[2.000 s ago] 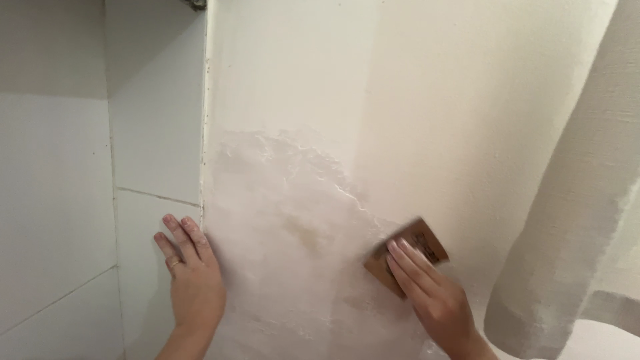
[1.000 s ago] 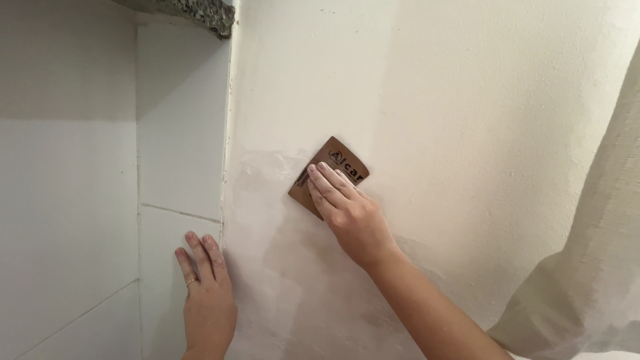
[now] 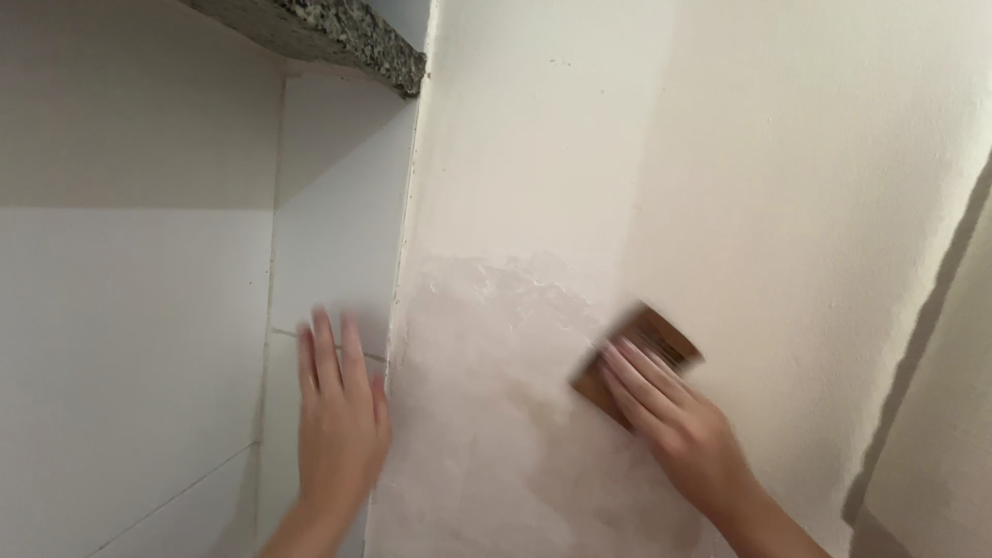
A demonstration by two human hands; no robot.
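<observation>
My right hand (image 3: 682, 418) presses a brown sheet of sandpaper (image 3: 647, 341) flat to the painted wall (image 3: 535, 170), fingers spread over its lower left part; both are blurred. Under and left of the sheet lies a patch of filler (image 3: 480, 372), paler pink-grey, with a ragged upper edge and some darker blotches. My left hand (image 3: 341, 411) holds nothing and is at the white wall tiles (image 3: 333, 225), fingers apart and pointing up, just left of the wall's corner edge.
A speckled granite slab (image 3: 349, 39) juts out above my left hand, its end at the corner edge. Larger white tiles (image 3: 132, 349) cover the left side. Light fabric (image 3: 930, 403), seemingly a curtain, hangs at the right edge.
The sandpaper in my right hand was higher on the filler's upper edge one second ago and is now lower and to the right. More of the granite slab shows as the view has shifted.
</observation>
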